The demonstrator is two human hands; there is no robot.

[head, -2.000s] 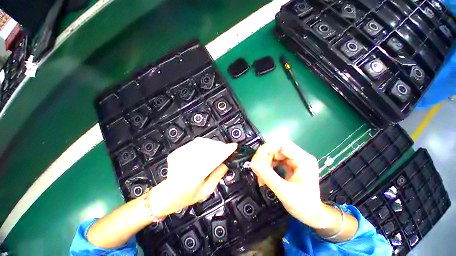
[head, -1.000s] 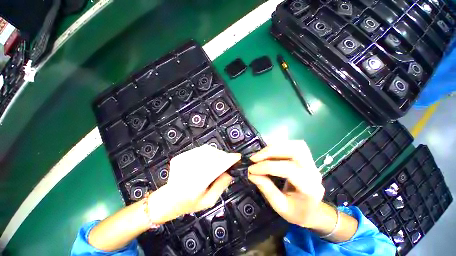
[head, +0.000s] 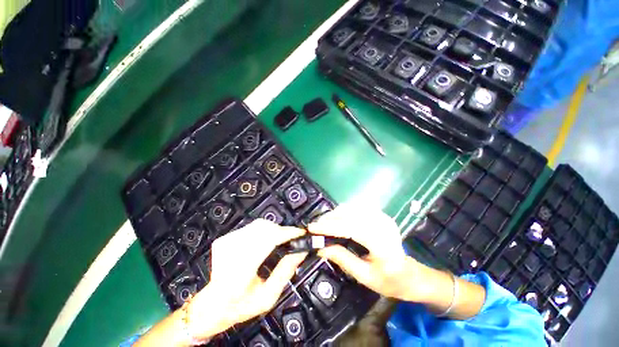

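Observation:
A large black pocketed tray [head: 203,159] lies on the green bench in front of me, with watch units [head: 294,196] lying in its pockets, most showing a pale ring. My left hand [head: 254,271] and my right hand [head: 363,247] meet above the tray. Each holds a dark watch unit by the fingertips, the left one [head: 275,259] and the right one [head: 347,245], close together edge to edge. A small white patch shows between them. The fingers hide parts of both units.
Two black units [head: 315,109] and a thin black pen-like tool [head: 360,127] lie beyond the tray. Stacked trays [head: 407,101] stand at upper right, lower trays [head: 475,196] below them. A person's blue sleeve [head: 570,54] is at upper right. A white strip [head: 298,61] crosses behind.
The view has shifted, so the tray stack and tool appear further left. My hands now hold the units turned so that their dark edges show more, with a white patch between them.

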